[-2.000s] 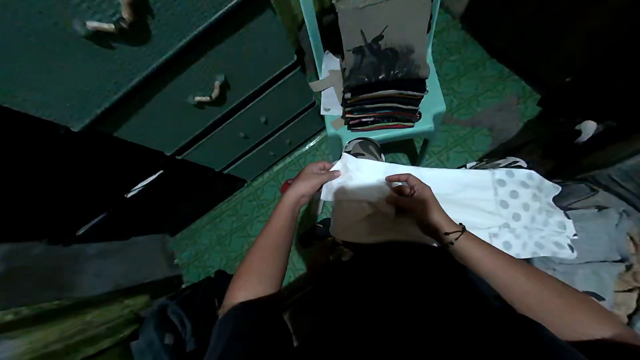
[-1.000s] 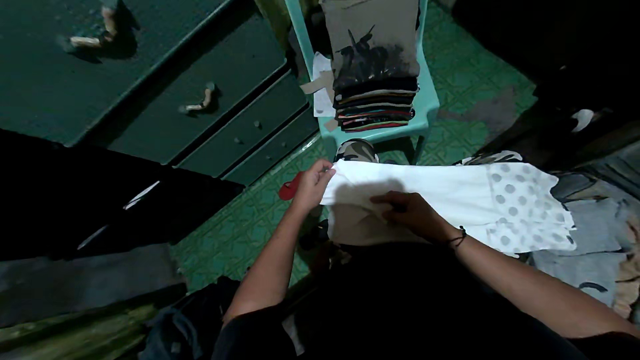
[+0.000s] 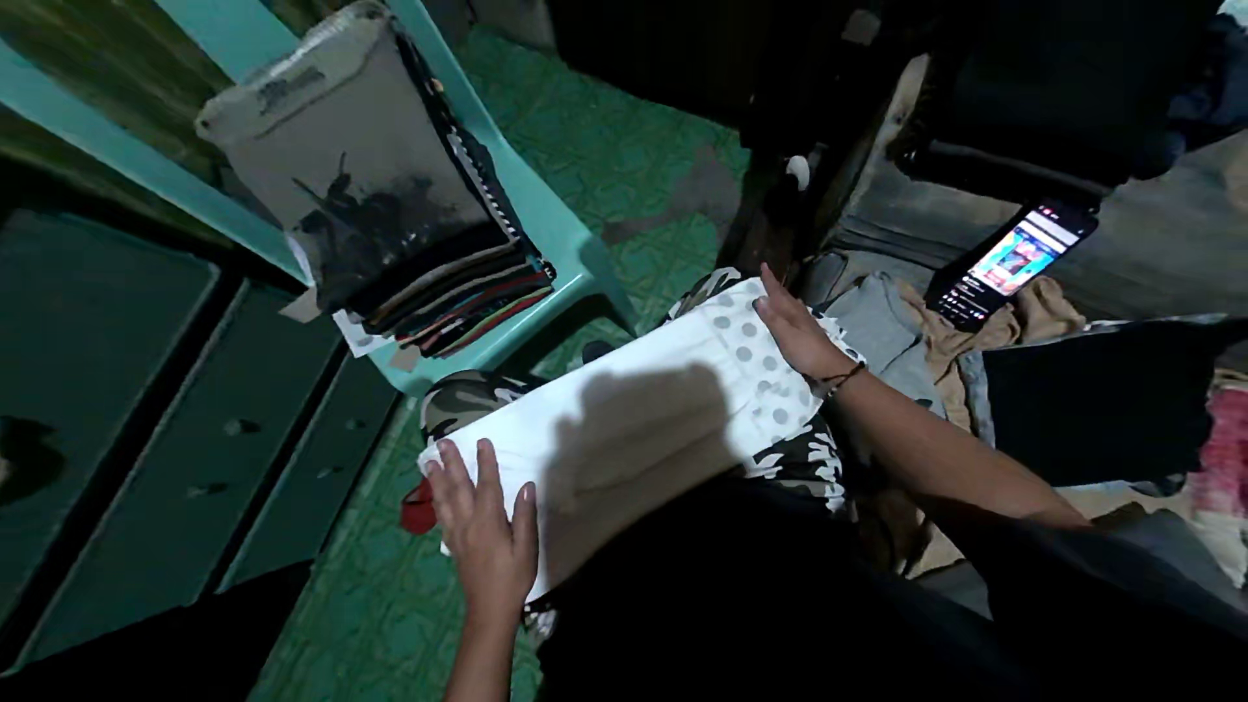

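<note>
A white cloth (image 3: 624, 390) with a grey polka-dot end lies spread over my lap, across camouflage-patterned trousers (image 3: 468, 400). My left hand (image 3: 487, 526) rests flat on its plain white end, fingers spread. At the dotted end, my right hand (image 3: 799, 331) lies along the edge with its fingers extended, a dark bracelet at the wrist. Neither hand grips the cloth. A shadow falls over the cloth's middle, and my dark shirt hides part of its near side.
A green plastic chair (image 3: 556, 214) holds a stack of folded clothes (image 3: 458, 292). Green drawers (image 3: 127, 409) stand at the left. At the right are loose garments (image 3: 877, 331), a lit phone (image 3: 1024, 258) and a black folded cloth (image 3: 1092, 400). A red item (image 3: 417, 507) lies near my left hand.
My right hand has moved from the cloth's middle to its dotted end. My left hand has gone from pinching the corner to lying flat. The view has swung to the right.
</note>
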